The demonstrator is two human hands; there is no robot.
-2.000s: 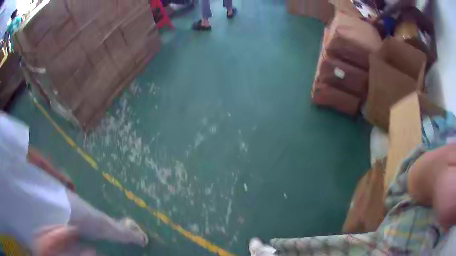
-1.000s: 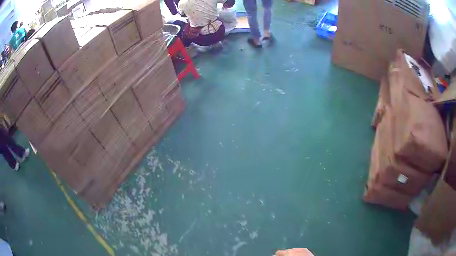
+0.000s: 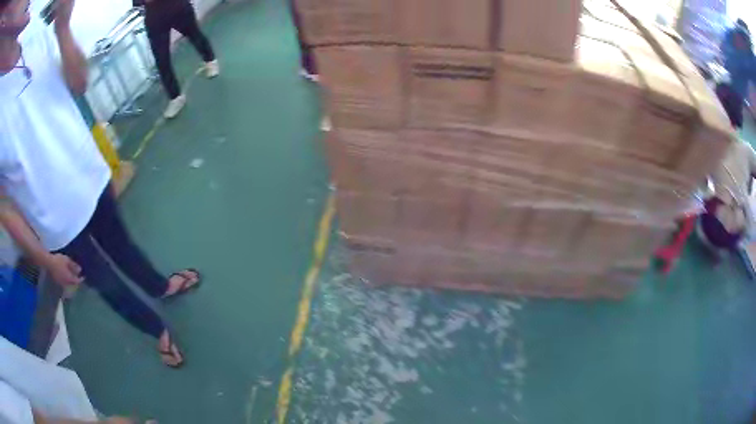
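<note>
Neither of my hands can be made out in the current view. Nearest in front is a large load of stacked brown cartons (image 3: 497,166), several layers high. Clear, glossy film with stretched wrinkles covers its side. The top cartons lean into bright light at the upper right, and the image is blurred. No film roll shows.
A person in a white shirt (image 3: 58,157) and sandals stands at the left. White cloth (image 3: 41,381) and a sliver of skin are cut off at the lower left. A yellow floor line (image 3: 307,306) runs beside the load. A red stool (image 3: 678,243) and a crouching person (image 3: 729,203) are at the right.
The view has swung left. The load has shifted from the left to the centre and right. The cartons along the right have left the picture, and so has the hand at the bottom edge.
</note>
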